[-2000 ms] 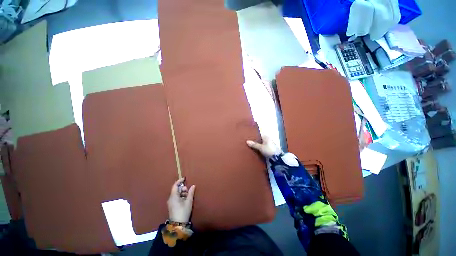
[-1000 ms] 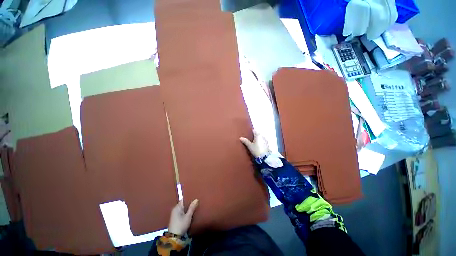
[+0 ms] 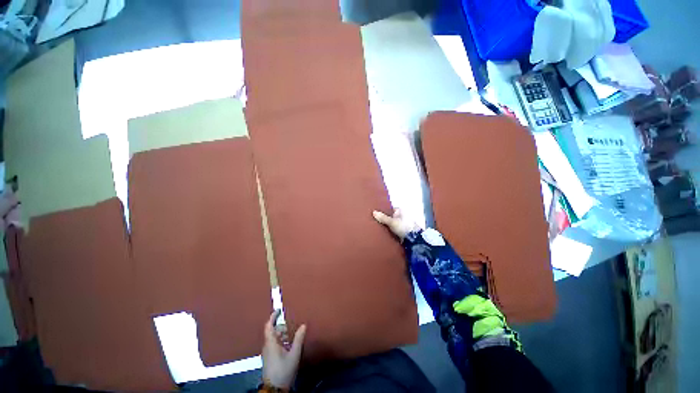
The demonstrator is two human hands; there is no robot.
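A long reddish-brown leather panel lies upright in view before me, overlapping another piece near its top. My right hand is at its right edge, thumb on top, other fingers partly hidden beyond the edge. My left hand is at its lower left corner, thumb and index finger apart, partly cut off by the bottom of the picture. A second brown panel lies left of a narrow gap, and a third panel is further left. A stack of brown panels with a notched lower edge is at the right.
White sheets and beige boards lie beyond and under the panels. Right of the stack are a calculator, a printed clear bag and loose papers. A blue bin stands at the far right.
My left hand has moved down along the gap towards the near edge. The long panel has shifted slightly, and the gap's near end now shows white. My right hand stays at the right edge.
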